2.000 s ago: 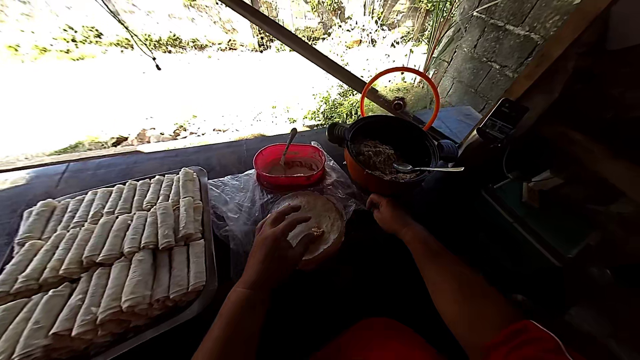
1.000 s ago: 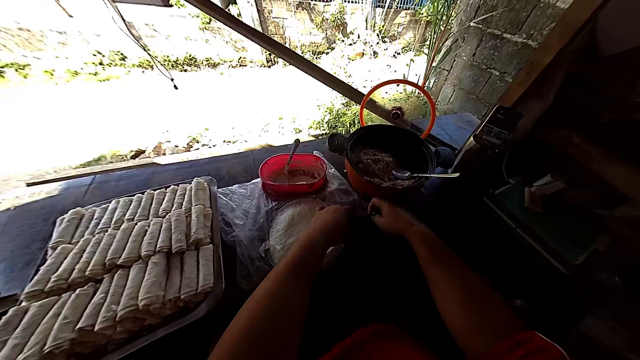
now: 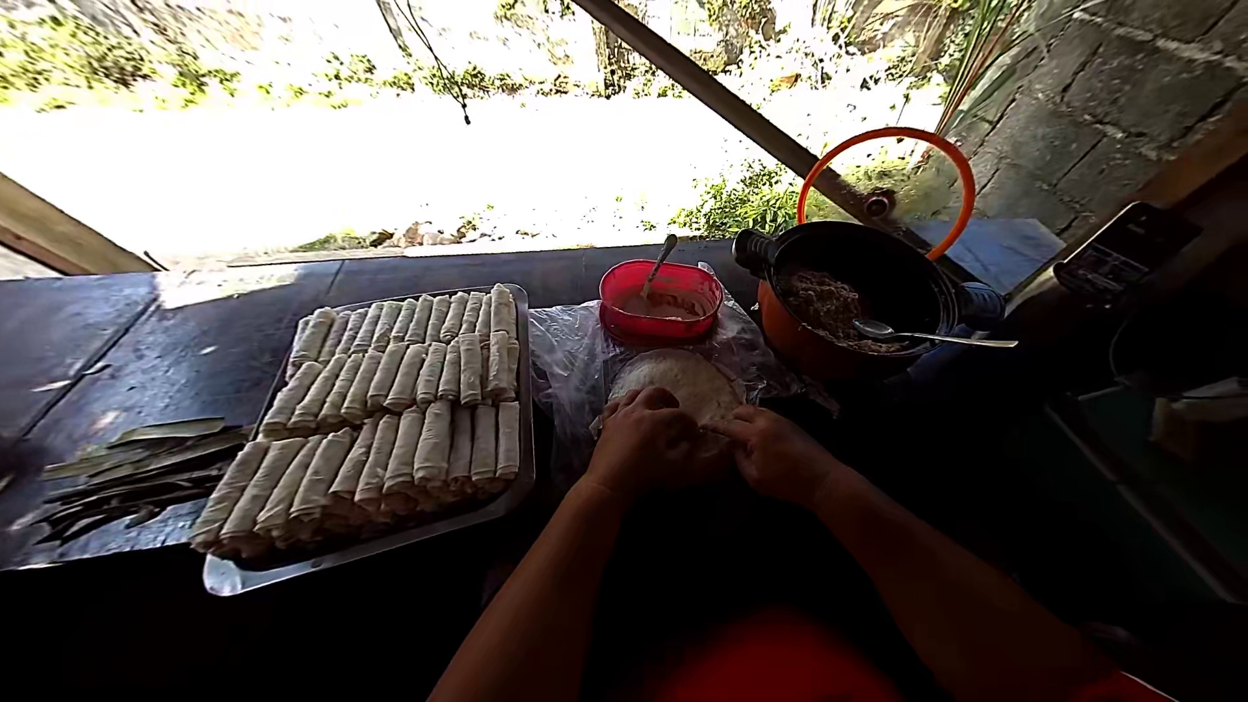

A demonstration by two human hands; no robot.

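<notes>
A round, pale spring roll wrapper (image 3: pixel 682 380) lies in front of me on clear plastic. My left hand (image 3: pixel 648 439) is on its near left side with the fingers curled, and my right hand (image 3: pixel 780 453) pinches its near right edge. Behind it stands a red plastic container (image 3: pixel 663 327) with a spoon in a pale paste. To the right, an orange pot with a dark inside (image 3: pixel 809 346) holds ground filling and a metal spoon (image 3: pixel 936 336). On the left, a metal tray (image 3: pixel 526 458) carries rows of stacked, rolled wrappers (image 3: pixel 390 429).
Long dark green leaf strips (image 3: pixel 146 468) lie on the dark table left of the tray. An orange-rimmed glass lid (image 3: pixel 960 185) stands upright behind the pot. A dark device (image 3: pixel 1126 249) sits at the right, near a block wall (image 3: pixel 1141 97).
My left hand has moved toward me from near the pot, back onto the wrapper. My right hand has moved from beside the pot to the wrapper's near edge. The view has swung left.
</notes>
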